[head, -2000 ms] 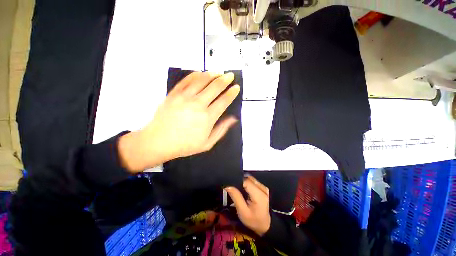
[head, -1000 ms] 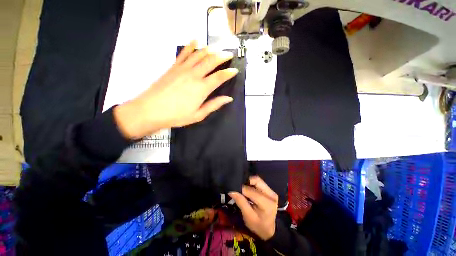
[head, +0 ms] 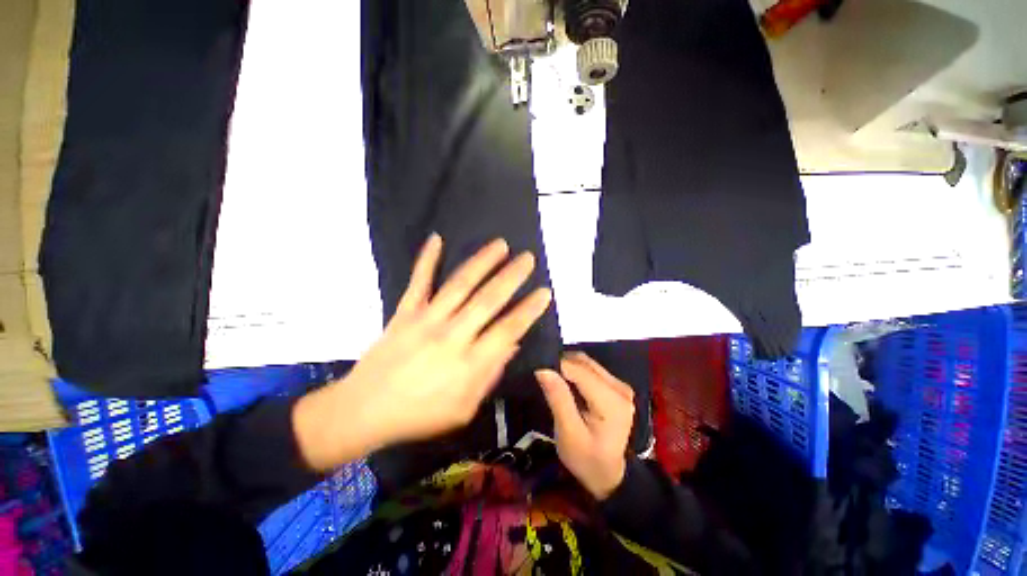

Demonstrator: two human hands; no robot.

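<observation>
The black cut panel (head: pixel 451 169) runs lengthwise from under the machine head to the table's near edge, its right edge at the presser foot (head: pixel 519 81). My left hand (head: pixel 439 354) lies flat on the panel's near part, fingers spread. My right hand (head: pixel 591 422) pinches the panel's right edge between thumb and fingers at the table's near edge. The needle's tip is too small to tell.
Right-hand black cut pieces (head: pixel 698 169) lie right of the needle plate. A long black stack (head: pixel 141 191) lies at the left beside tan cardboard (head: pixel 34 146). Blue crates (head: pixel 946 416) and a red crate (head: pixel 689 405) stand below the table edge. An orange object (head: pixel 788 14) lies at the upper right.
The panel has advanced under the presser foot and past it. My left hand has moved from near the foot back towards the table's near edge. My right hand still pinches the edge.
</observation>
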